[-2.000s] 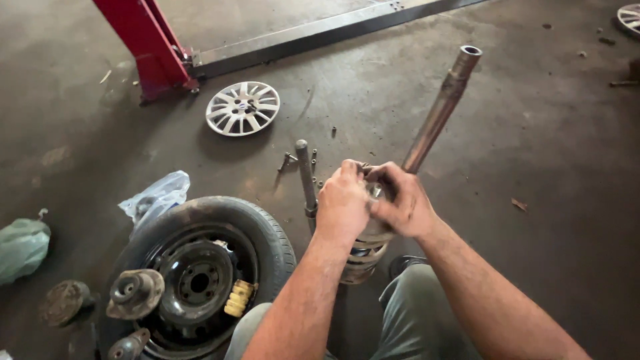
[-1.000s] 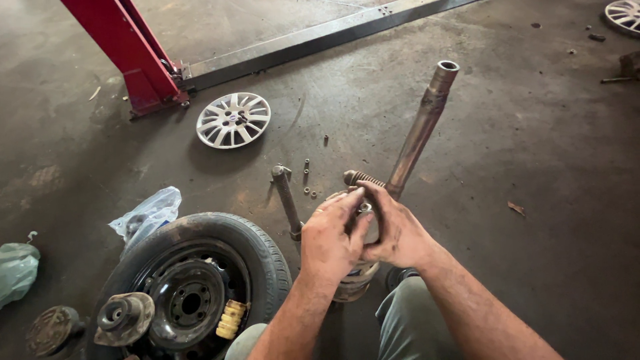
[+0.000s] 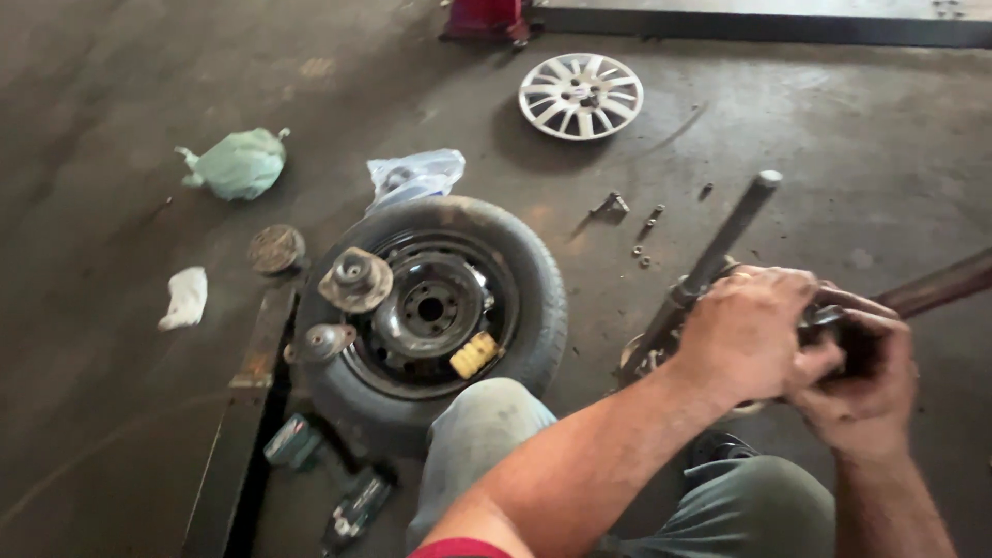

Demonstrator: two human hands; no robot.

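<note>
At the right, both my hands are together at the top of a strut and coil spring assembly, most of which they hide. My left hand (image 3: 748,329) lies curled over its upper part, beside an upright metal rod with a rounded end (image 3: 736,225). My right hand (image 3: 868,364) is bent around a dark, shiny part (image 3: 823,316), blurred and partly covered by the fingers. Behind my right hand a rusty metal pipe (image 3: 942,283) slants out to the right. Part of the assembly's base (image 3: 635,356) shows below my left wrist.
A wheel with a tyre (image 3: 542,310) lies left of my knees, bearing strut mounts (image 3: 356,279) and a yellow bump stop (image 3: 473,355). Bolts and nuts (image 3: 651,221) and a hubcap (image 3: 581,97) lie beyond. A cordless power tool (image 3: 360,508), bags (image 3: 240,164) and a steel beam (image 3: 232,434) are leftward.
The view has swung left, bringing the power tool and white cloth-like item into sight. My hands stay together at the top of the assembly.
</note>
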